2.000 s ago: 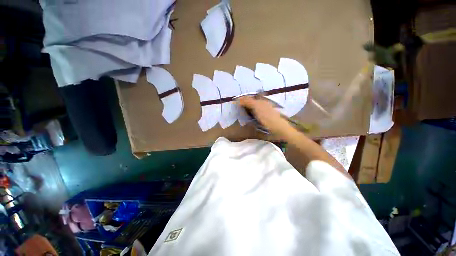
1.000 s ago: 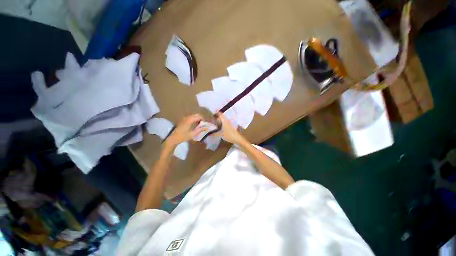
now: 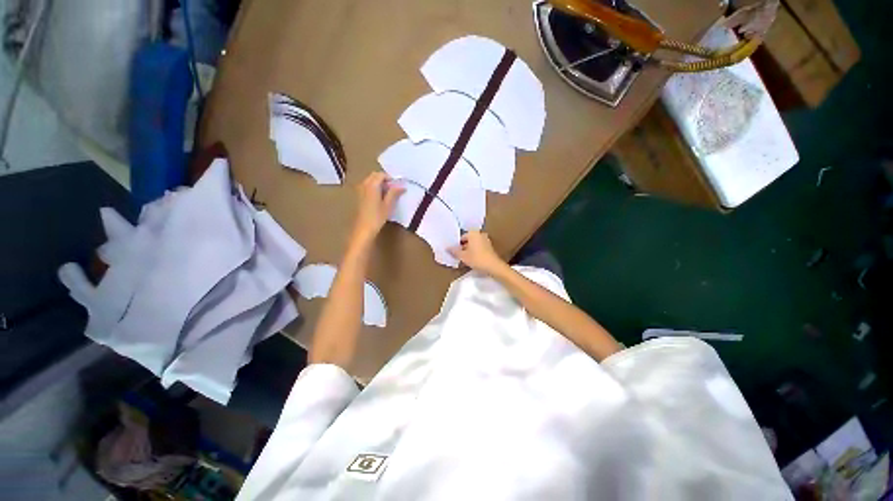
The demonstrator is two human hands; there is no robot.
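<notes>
Several white curved pieces [image 3: 441, 122] lie overlapping in a slanting row, with a dark maroon stripe [image 3: 458, 147] running across them. My left hand [image 3: 377, 201] pinches the left edge of the nearest white piece [image 3: 438, 217]. My right hand [image 3: 477, 251] pinches the same piece at its lower right end. The piece lies open at the near end of the row. A steam iron [image 3: 592, 44] with an orange handle stands at the far right of the table.
A stack of folded pieces [image 3: 305, 139] lies at the left of the brown table [image 3: 367, 49]. A single white piece [image 3: 343, 286] lies partly behind my left forearm. A pale lilac fabric pile [image 3: 196, 279] is at the left. A speckled white pad [image 3: 729, 132] is at the right.
The iron was released and stands at the right. Both hands came to the row's near end, where a piece that was folded in them is now spread flat. The view has turned.
</notes>
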